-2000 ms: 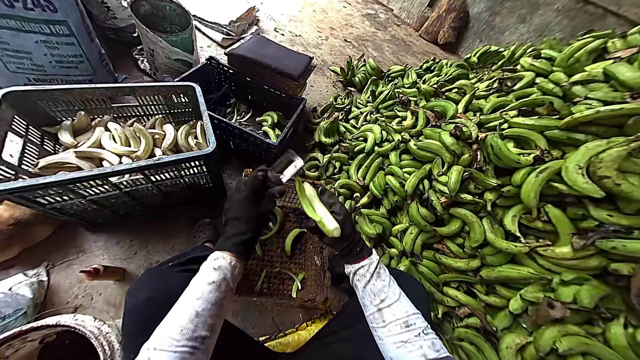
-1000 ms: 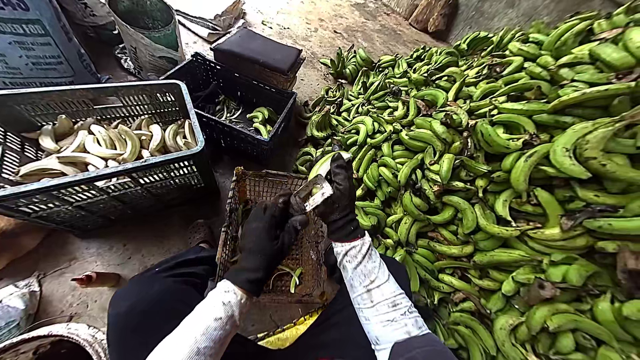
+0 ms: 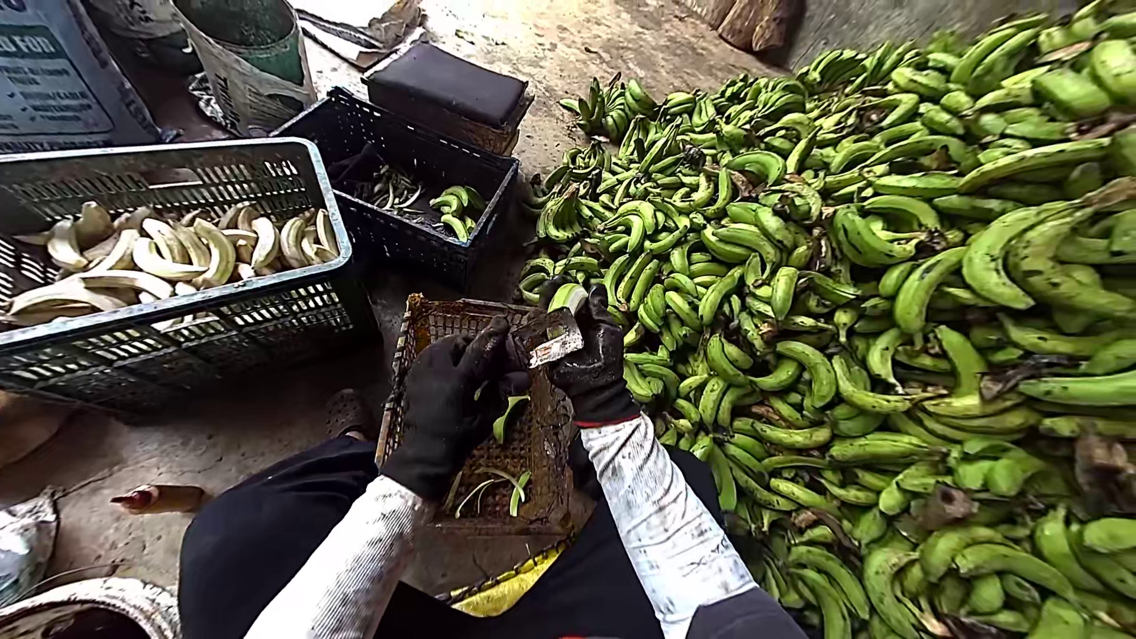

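My left hand (image 3: pixel 453 404), in a black glove, grips a small flat-bladed tool (image 3: pixel 556 346) whose metal face bears a pale label. My right hand (image 3: pixel 593 359), also gloved in black, holds a green plantain (image 3: pixel 568 299) end-on behind the blade; fingers and tool hide most of it. Both hands are above a brown mesh crate (image 3: pixel 543 461) between my legs. A green peel strip (image 3: pixel 510 417) shows beside my left fingers, and thin peel strips (image 3: pixel 488 488) lie lower in the crate.
A large crate (image 3: pixel 266 297) of peeled plantains stands at left. Behind it, a smaller black crate (image 3: pixel 497 200) holds peels and green pieces, beside a dark padded block (image 3: pixel 448 84). Unpeeled green plantains (image 3: pixel 852 355) are heaped at right. A bucket (image 3: pixel 257 71) and small bottle (image 3: pixel 160 499) are at left.
The plantain, earlier held lengthwise with a pale side showing, is now end-on in my right hand, mostly covered. My hands have come closer together around the blade.
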